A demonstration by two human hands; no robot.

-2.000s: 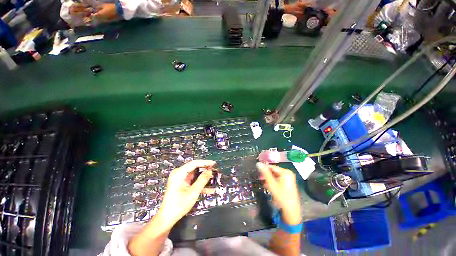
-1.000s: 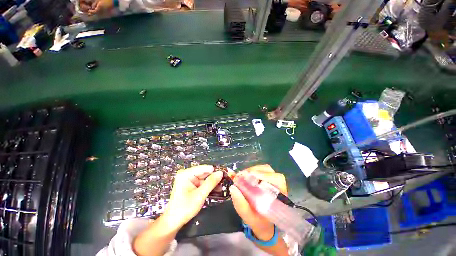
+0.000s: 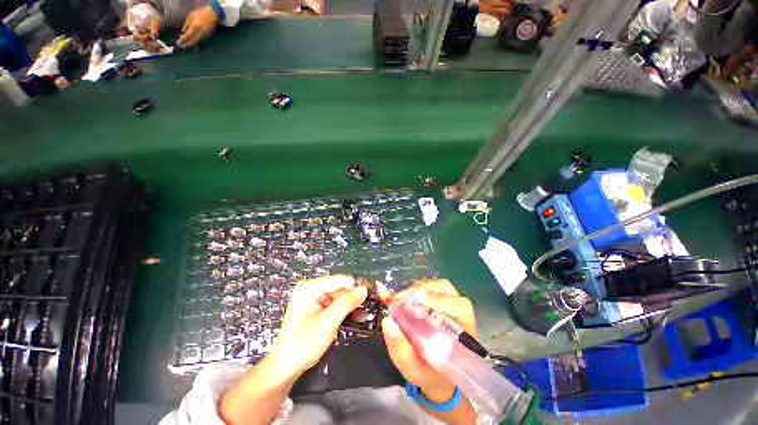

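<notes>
My left hand (image 3: 312, 319) holds a small black unit (image 3: 362, 319) with shiny bits, in front of the near edge of the clear blister tray (image 3: 195, 344). My right hand (image 3: 420, 336), with a blue band on the wrist, is closed around the clear syringe (image 3: 445, 344) with its pink section. The syringe's tip is at the unit; whether it touches cannot be told. Its green cap (image 3: 522, 407) is at the bottom edge of the view. Rows of small metallic parts (image 3: 249, 270) sit in the tray.
Stacked black trays (image 3: 71, 290) stand at the left. A green belt (image 3: 199, 124) carries several small units. A slanting metal post (image 3: 532, 108), white paper (image 3: 503, 264), a blue box (image 3: 573, 249) and blue bins (image 3: 598, 373) are at the right. Another person's hands (image 3: 179, 31) work across the belt.
My right hand has taken up the syringe from the white paper and brought it to the unit in my left hand. The units on the belt have shifted left.
</notes>
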